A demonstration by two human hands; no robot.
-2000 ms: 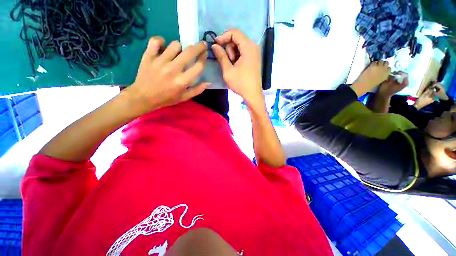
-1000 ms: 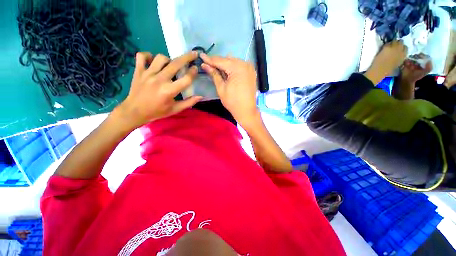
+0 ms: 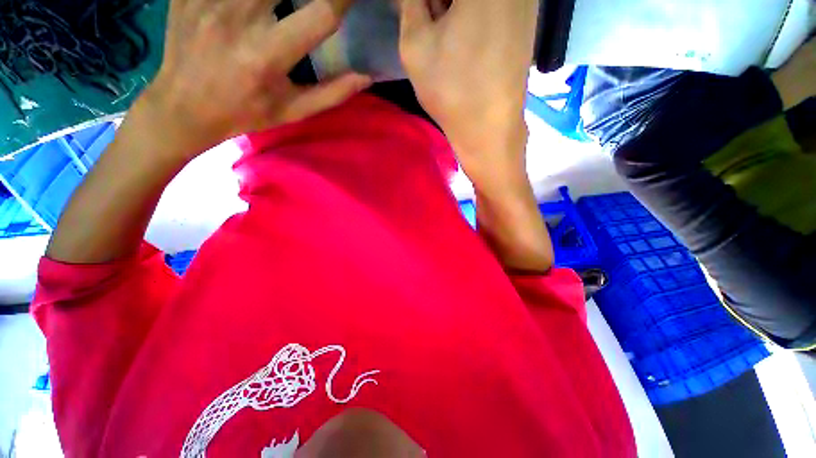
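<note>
My left hand point(image 3: 242, 72) is at the top, over the near edge of the grey work board point(image 3: 369, 40), its thumb pointing right. My right hand point(image 3: 474, 72) is right of it, fingers bent, a small gap between the hands. The top picture edge cuts off the fingertips of both hands, so what they hold is hidden. A black strap pile point(image 3: 67, 36) lies on the green surface at upper left, partly cut off. The hammer's black grip point(image 3: 556, 36) shows just right of my right hand.
A white surface point(image 3: 671, 36) lies right of the hammer grip. A neighbouring person's dark-clothed body point(image 3: 680, 170) is at right. Blue crates point(image 3: 667, 286) stand below at right, and more blue crates point(image 3: 63, 179) show under the table at left.
The view has tilted down and closer, so hands and table sit higher in the picture. The dark piece and strap between my fingers, and the blue-grey pieces at right, are out of view.
</note>
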